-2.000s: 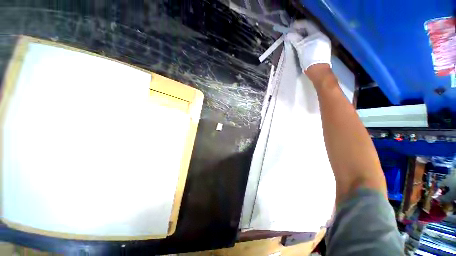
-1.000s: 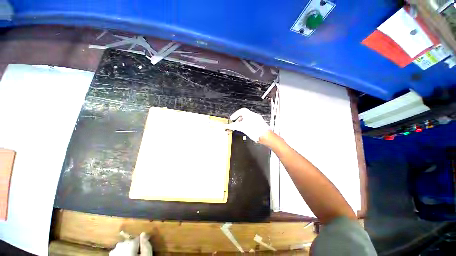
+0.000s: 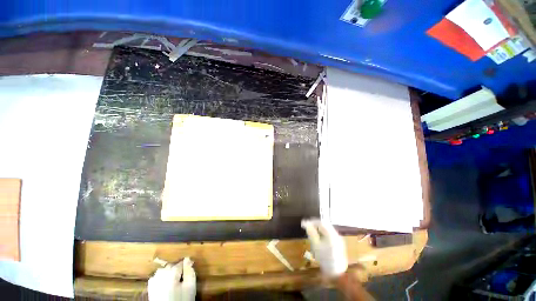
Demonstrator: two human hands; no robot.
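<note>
The yellow-tan cutting die (image 3: pixel 217 220) lies on the scratched black cutting pad (image 3: pixel 126 170), with a white sheet (image 3: pixel 220 170) filling most of it. My left hand (image 3: pixel 172 282), in a white glove, rests at the wooden front ledge, fingertips close together beside a small offcut (image 3: pixel 160 261); whether it grips anything is unclear. My right hand (image 3: pixel 328 248), white-gloved and blurred, is over the ledge, right of the die and below the stacked white sheets (image 3: pixel 373 153). Its fingers point up and left; I cannot tell whether they hold anything.
A large white sheet (image 3: pixel 44 129) lies at left, with an orange-tan square sheet (image 3: pixel 10 218) on it. Thin offcuts (image 3: pixel 182 49) lie at the bed's back; others lie on the wooden ledge (image 3: pixel 229 258). A dark block (image 3: pixel 394 240) sits at the ledge's right. The blue beam (image 3: pixel 247 23) crosses behind.
My right hand has moved from the die's upper right corner down to the front ledge. In view, the die sits slightly higher. My left hand remains at the ledge.
</note>
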